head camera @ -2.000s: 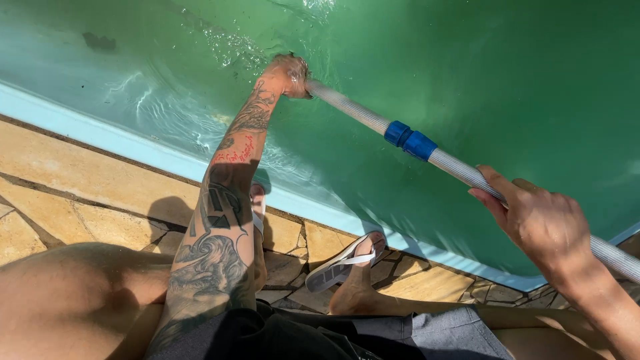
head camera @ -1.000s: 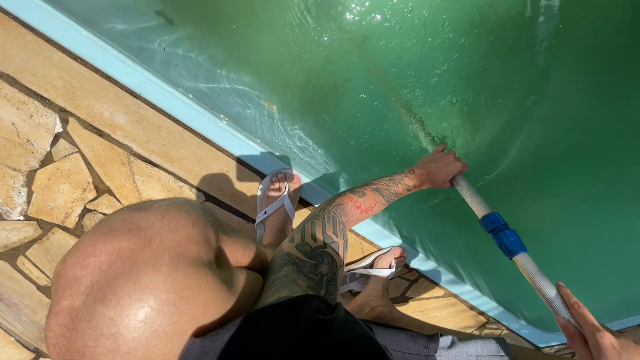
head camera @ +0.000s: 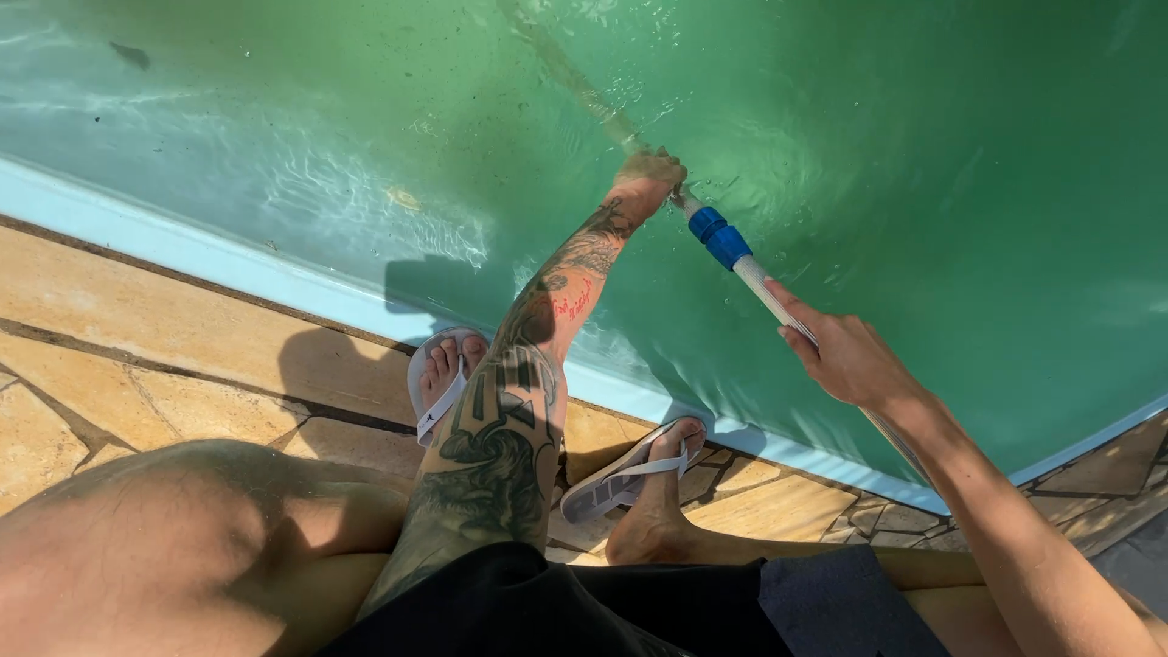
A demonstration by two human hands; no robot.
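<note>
A light ribbed telescopic pole (head camera: 762,289) with a blue locking collar (head camera: 719,238) slants from the lower right into green pool water. My left hand (head camera: 650,178), at the end of the tattooed arm, is closed around the pole at the water's surface, just beyond the collar. Past that hand the pole runs on under water toward the top, blurred, and its far end is hidden. My right hand (head camera: 844,356) holds the pole on the near side of the collar, the thumb and a finger lying along it. The pole's near end passes behind my right forearm.
The pale blue pool edge (head camera: 228,266) runs diagonally below the water, bordered by stone paving (head camera: 201,401). My feet in flip-flops (head camera: 443,388) stand at this edge. A dark spot (head camera: 130,55) shows in the water at the upper left. Another pool edge (head camera: 1095,443) is at the right.
Two seconds ago my left hand was well away from the blue collar; now it is close beside it. My right hand is also nearer the collar than before. The view has shifted.
</note>
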